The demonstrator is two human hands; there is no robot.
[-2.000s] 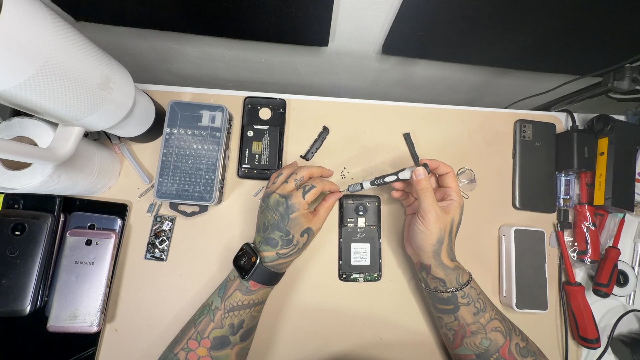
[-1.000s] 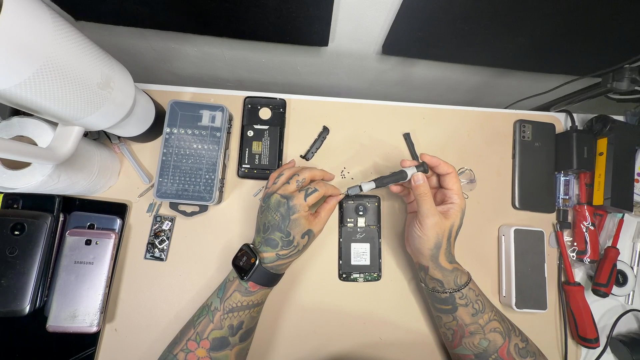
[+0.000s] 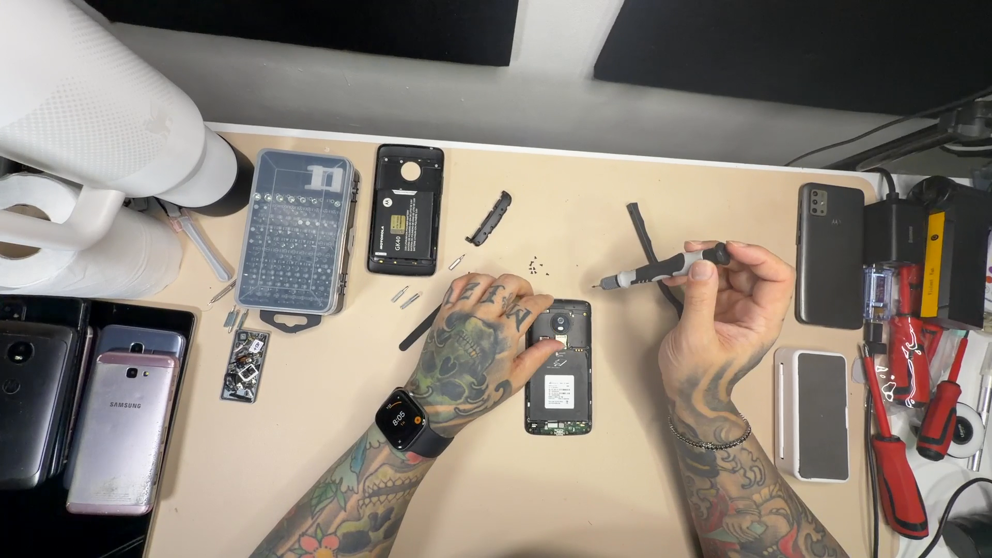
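An opened smartphone [image 3: 559, 367] lies at the middle of the table, its inner frame and bottom circuit board exposed. My left hand [image 3: 484, 345] rests at its upper left edge, thumb over the phone's frame; whether the fingertips pinch anything is hidden. In my right hand [image 3: 721, 302] is a grey and black precision screwdriver [image 3: 659, 269], its tip pointing left above the phone's top right corner. Behind the screwdriver a thin black tool [image 3: 642, 232] is partly hidden. Several tiny screws [image 3: 536, 266] lie above the phone, near a black plastic phone part [image 3: 489, 218].
A bit case [image 3: 296, 232] and a removed phone back part [image 3: 405, 209] are at upper left. Loose driver bits [image 3: 410, 300] and a black pry stick [image 3: 418, 332] lie beside my left hand. Other phones [image 3: 830, 256] and red-handled screwdrivers [image 3: 899, 484] are along the right.
My left hand has moved right onto the phone's edge and off the screwdriver's tip end. The screwdriver, in my right hand, is now up and to the right of the phone.
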